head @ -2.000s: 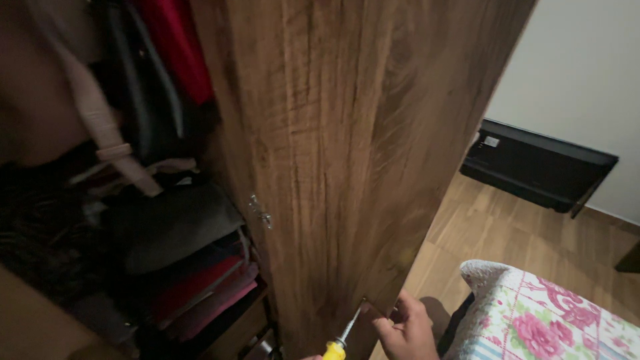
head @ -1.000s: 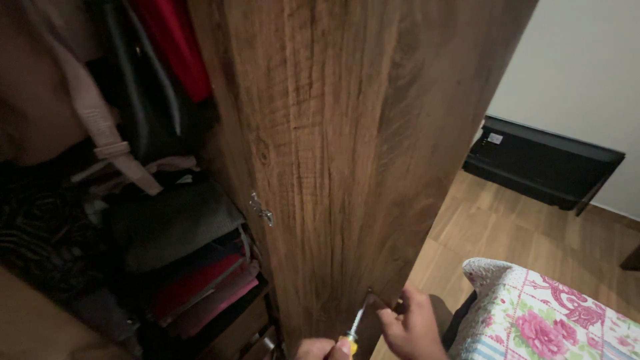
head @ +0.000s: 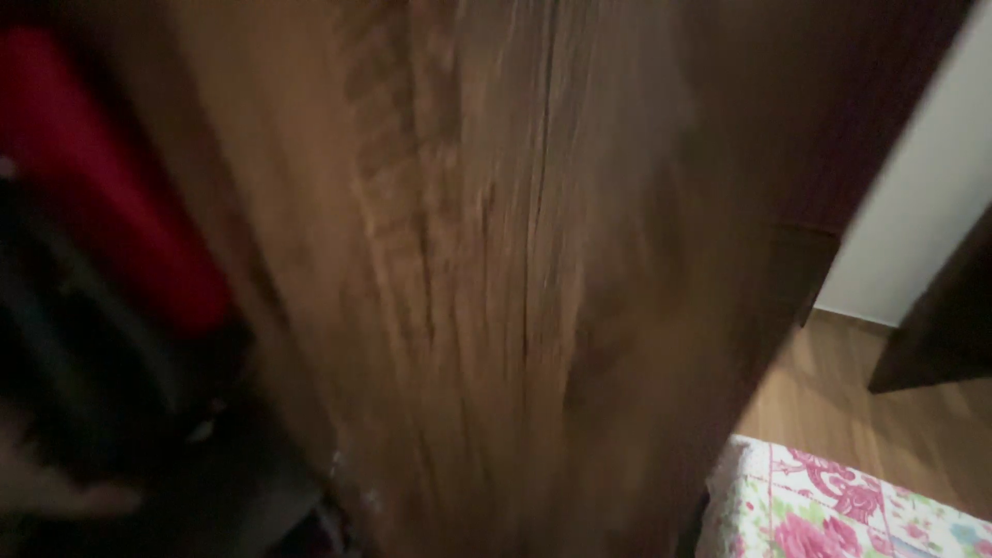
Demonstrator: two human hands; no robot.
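Observation:
Neither of my hands is in view, and no screwdriver can be seen. A brown wood-grain wardrobe door (head: pixel 496 310) fills the middle of the head view, blurred by motion. Near its lower left edge a metal hinge (head: pixel 356 480) shows faintly. To the left is the dark inside of the wardrobe, with a red garment (head: pixel 132 201) hanging beside dark items. A blurred pinkish shape (head: pixel 70 496), which looks like the strap seen before, lies at the lower left.
A bed or similar surface under a floral cover (head: pixel 837 504) stands at the lower right. Behind it are wood-look floor (head: pixel 821 380), a pale wall (head: pixel 899 201) and a dark piece of furniture (head: pixel 945 318) at the right edge.
The view has swung upward and toward the door. Both hands, and the yellow-handled screwdriver they had at the door's lower part, have left the view.

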